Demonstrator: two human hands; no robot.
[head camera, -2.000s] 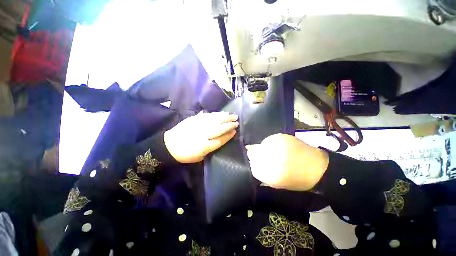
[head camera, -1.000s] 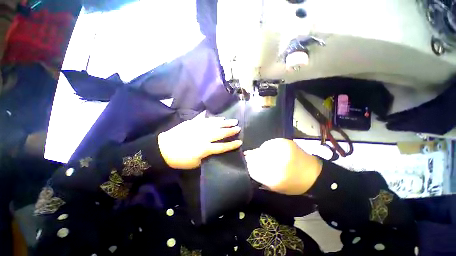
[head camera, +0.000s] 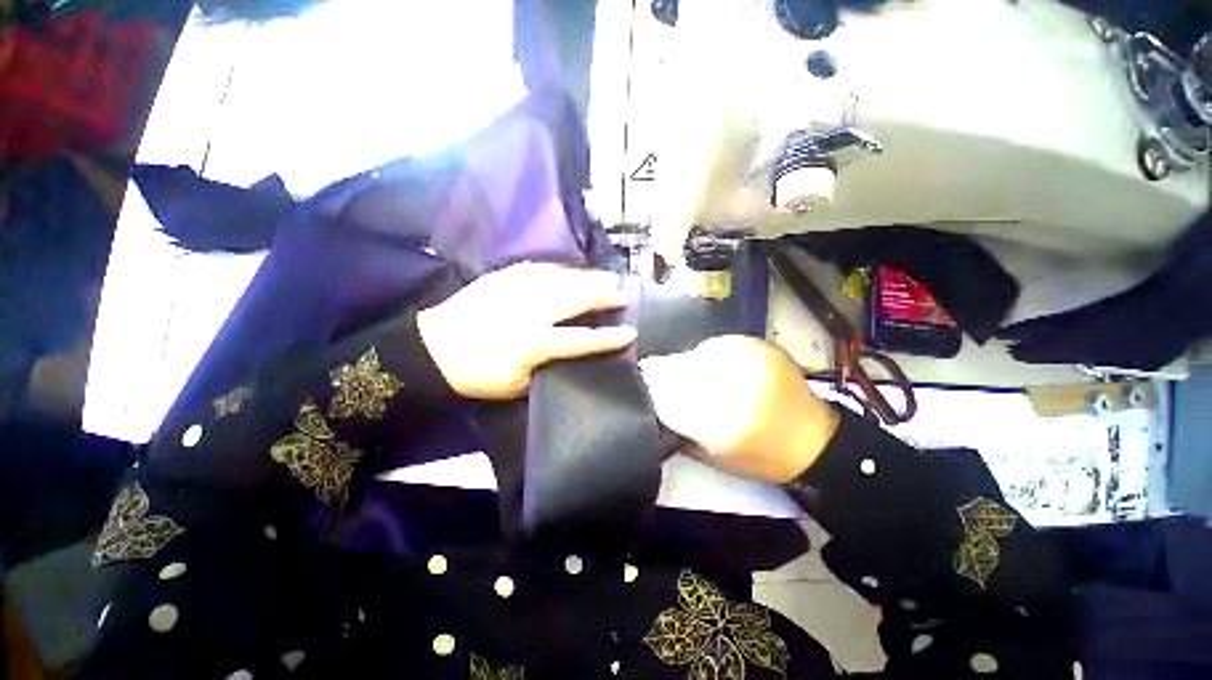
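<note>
A black-grey interfaced strip (head camera: 592, 445) runs from the presser foot (head camera: 651, 266) down towards my lap. Dark purple cloth (head camera: 359, 259) lies to its left, bunched up near the needle. My left hand (head camera: 525, 330) lies flat on the strip and cloth, fingertips close to the presser foot, fingers slightly apart. My right hand (head camera: 744, 405) is at the strip's right edge below the foot, its fingers bent with the edge at the fingertips. The needle tip is hidden in glare. The cream-white sewing machine head (head camera: 957, 146) stands over the work.
Scissors (head camera: 871, 379) and a smartphone (head camera: 913, 308) with a lit pink-red screen lie right of the foot under the machine arm. Dark cloth (head camera: 1116, 319) hangs at the right. A dark cut piece (head camera: 213, 210) lies left on the white table (head camera: 120, 359). A red basket (head camera: 73, 86) is at the upper left.
The strip's lower end has shortened towards the foot. My left hand has shifted up close to the foot. The phone screen has changed from pink to red, and the view has shifted slightly.
</note>
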